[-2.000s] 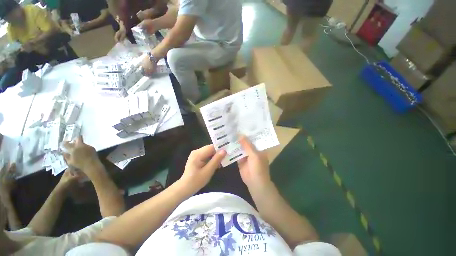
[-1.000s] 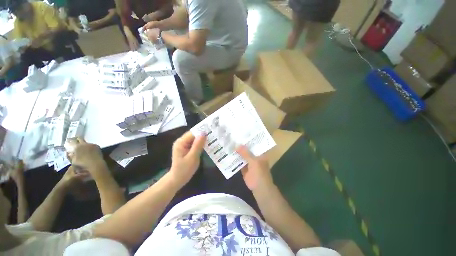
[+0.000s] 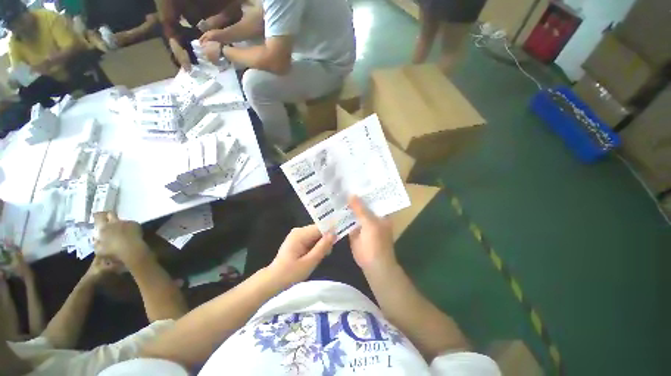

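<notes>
A white printed leaflet [image 3: 349,176], opened out to a square, is held up over my lap and tilted. My left hand [image 3: 303,247] pinches its lower left corner. My right hand [image 3: 370,231] holds its lower edge with the thumb on the printed face. The leaflet hides part of the open brown carton [image 3: 418,205] behind it. Whether it is one sheet or more, I cannot tell.
The white table [image 3: 243,172] at the left bears stacks of small white boxes [image 3: 202,158]; loose leaflets [image 3: 187,224] overhang its near edge. A closed carton [image 3: 427,106] stands behind the open one. A blue crate [image 3: 575,123] is on the floor at right. People sit around the table.
My left hand has moved from the leaflet's left corner down to its lower corner, near my right hand. The leaflet has turned slightly, and the view has shifted a little.
</notes>
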